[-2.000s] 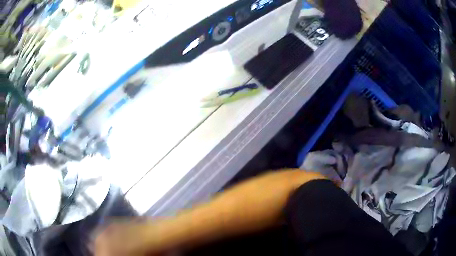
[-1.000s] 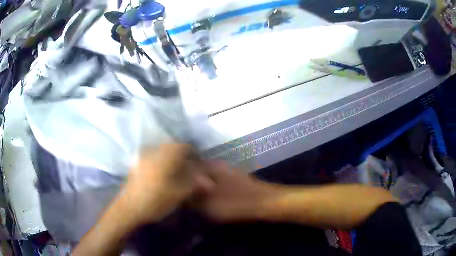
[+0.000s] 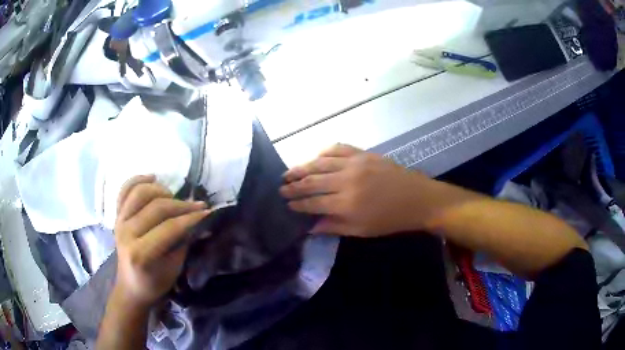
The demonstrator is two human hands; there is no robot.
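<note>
A light grey panel (image 3: 68, 164) lies over the left of the white machine bed (image 3: 356, 113), with a dark strip (image 3: 199, 147) running down it. A dark grey panel (image 3: 264, 198) joins or overlaps its right edge and hangs over the table front. My left hand (image 3: 154, 236) grips the cloth at the light panel's lower edge, fingers curled. My right hand (image 3: 363, 191) holds the dark panel's right edge, fingers close together. The presser foot area (image 3: 248, 74) stands just behind the cloth.
Yellow-green and blue thread snips (image 3: 456, 63) and a dark flat rectangle (image 3: 526, 51) lie on the bed at right. A ruler edge (image 3: 480, 119) runs along the front. A blue crate (image 3: 589, 140) with grey pieces is at right. Red and blue items (image 3: 490, 294) show below.
My hands have moved apart from their blurred meeting place, the left leftwards and the right rightwards. The dark panel is now spread between them. The view had earlier swung left towards the heaped cloth.
</note>
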